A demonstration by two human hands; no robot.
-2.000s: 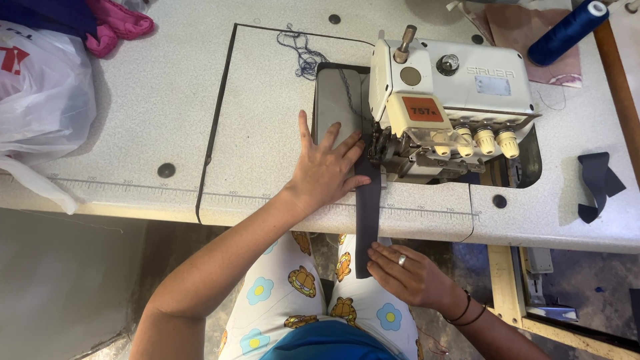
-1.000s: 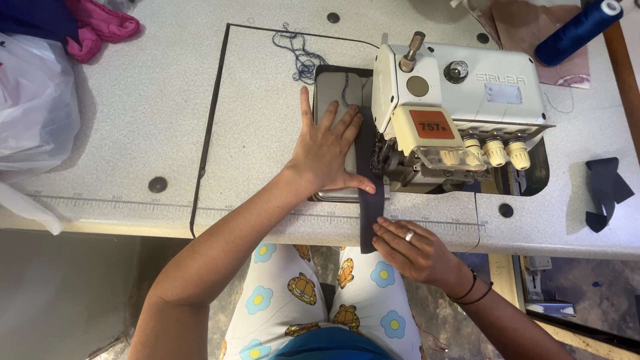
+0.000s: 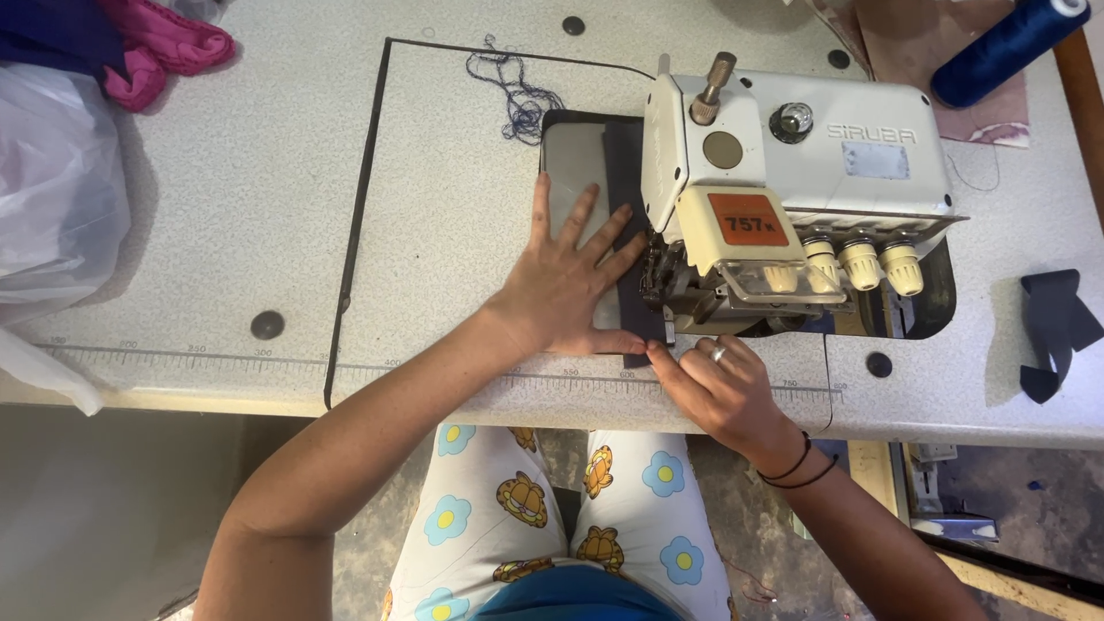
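A dark fabric strip (image 3: 623, 164) lies lengthwise along the left side of a white Siruba overlock sewing machine (image 3: 845, 147), passing beside its presser foot area. My left hand (image 3: 565, 280) is spread flat over the grey machine plate (image 3: 576, 155) and the strip, fingertips on the cloth and thumb near its front end. My right hand (image 3: 716, 379), with a ring, has its index fingertip at the strip's front right edge, touching or almost touching my left thumb. Whether it pinches the cloth is hard to see. The needle is hidden behind the machine's cover.
Tangled dark thread (image 3: 522, 99) lies behind the plate. A blue thread cone (image 3: 1005, 52) and brownish fabric (image 3: 931, 43) are at the back right. A dark fabric scrap (image 3: 1052, 332) lies at the right. A white plastic bag (image 3: 52, 190) and pink cloth (image 3: 177, 43) occupy the left.
The strip has moved away from me along the machine, and less of it hangs toward my lap. My right hand has moved forward with its end, up to my left thumb.
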